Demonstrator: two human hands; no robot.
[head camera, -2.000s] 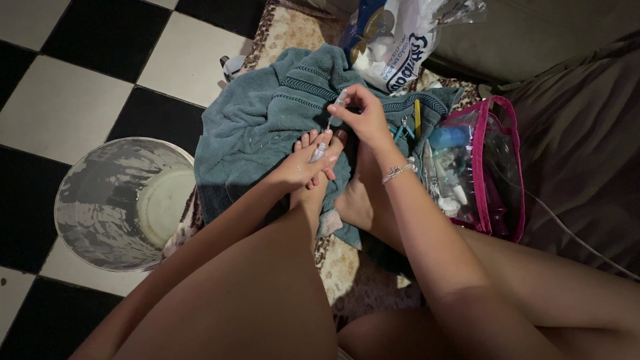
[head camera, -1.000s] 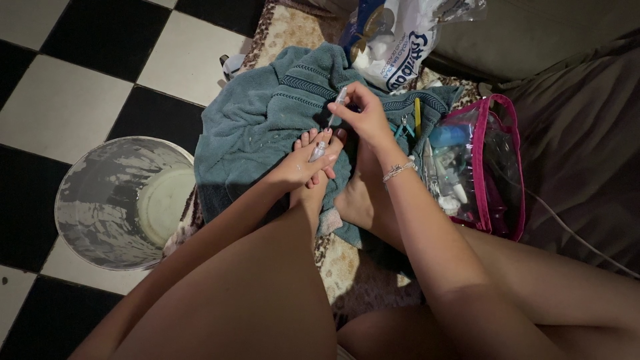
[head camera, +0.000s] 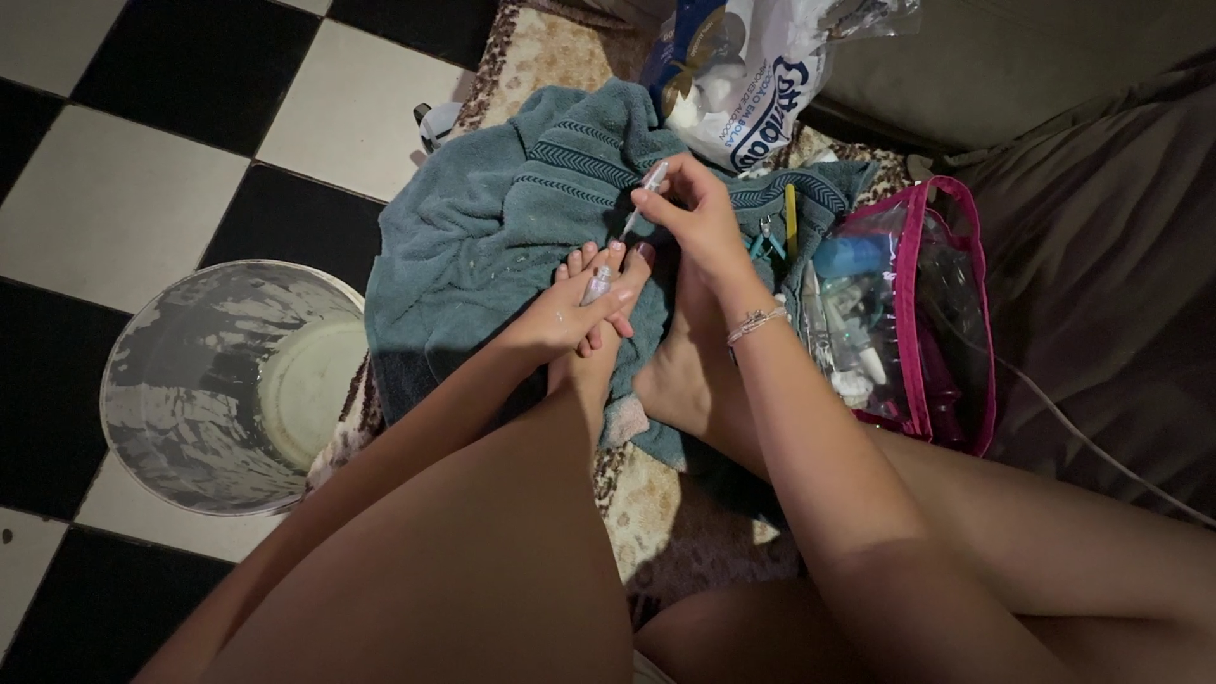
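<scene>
My right hand holds a nail polish brush by its pale cap between thumb and fingers. The brush tip points down at the toes of my left foot. My left hand lies over that foot and holds a small clear nail polish bottle, upright and uncapped, between its fingers. Both feet rest on a teal towel; my right foot is beside the left one. Whether the bristles touch a nail is too small to tell.
A grey bucket stands on the checkered floor at left. To the right are a clear zip bag with pink trim, teal nippers and a yellow stick. An opened cotton ball bag lies beyond the towel, on a patterned blanket.
</scene>
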